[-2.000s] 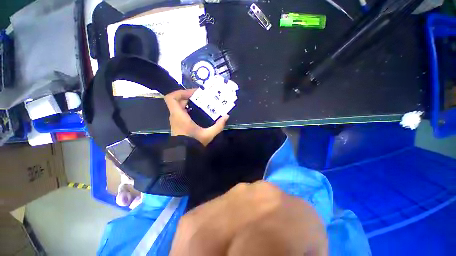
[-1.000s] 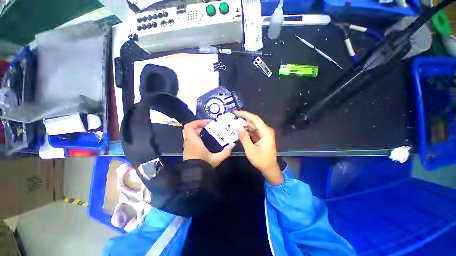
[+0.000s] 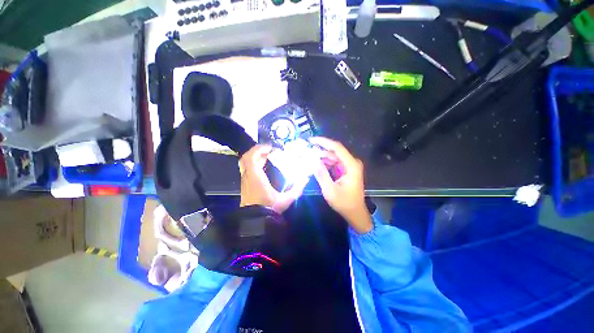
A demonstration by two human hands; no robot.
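A circuit board (image 3: 294, 164) glows bright white at the bench edge, its details washed out. My left hand (image 3: 258, 181) holds its left side, and my right hand (image 3: 341, 183) has its fingers on the right side. The black headphones (image 3: 174, 170) hang at my left forearm, with the lower cup (image 3: 244, 244) over the lap; a pink and purple light shows on that cup. The speaker plate (image 3: 284, 129) lies just behind the board on the mat. The black ear pad (image 3: 207, 94) lies on the white papers (image 3: 257, 84).
A bright green tool (image 3: 396, 80), a small metal piece (image 3: 348, 75) and tweezers (image 3: 424, 56) lie on the mat. The electric screwdriver (image 3: 449, 97) slants over the right side. A blue bin (image 3: 559, 143) stands far right. White-and-pink headphones (image 3: 168, 266) sit in a blue tray below left.
The board has turned from plain white to a strong glow, and a coloured light has come on at the cup. My right hand has come from near the camera to the board.
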